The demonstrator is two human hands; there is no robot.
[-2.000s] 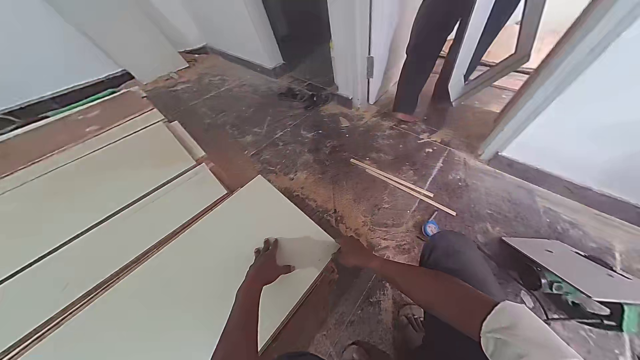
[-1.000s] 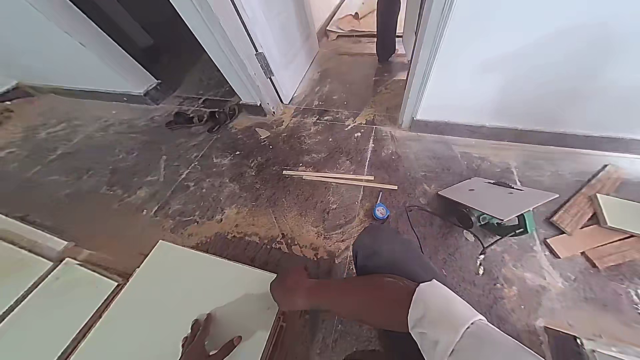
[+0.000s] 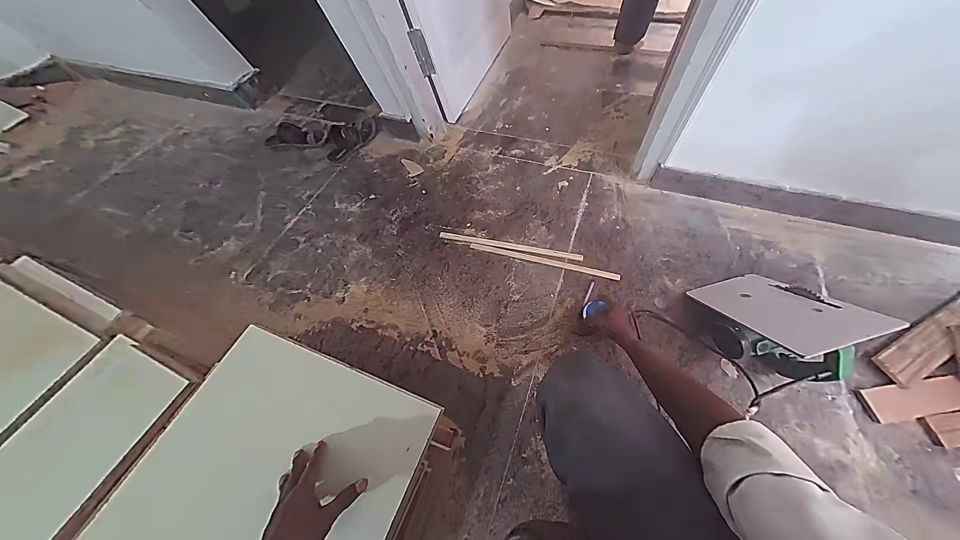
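Note:
My left hand (image 3: pixel 311 491) rests with spread fingers on the pale top board (image 3: pixel 300 405) of a stack at the lower left. Beyond my right knee, my right hand (image 3: pixel 609 321) is at a blue tape measure (image 3: pixel 594 309) on the floor; the fingers are partly hidden, so whether they have closed on it does not show. A short piece of its blade sticks up. Just past it lie two thin wooden strips (image 3: pixel 525 253), nearly parallel, on the dusty floor.
An upturned green circular saw (image 3: pixel 799 315) with a metal base plate and cable stands at the right. Wooden plank offcuts (image 3: pixel 911 397) lie beside it. Dark sandals (image 3: pixel 322 139) are near the door frame (image 3: pixel 390 67). A person's leg (image 3: pixel 634 22) shows beyond the doorway. More pale boards (image 3: pixel 97 405) lie left.
My right hand has left the edge of the pale board and moved out to the tape measure. My left hand remains on the board. The view has swung to the right.

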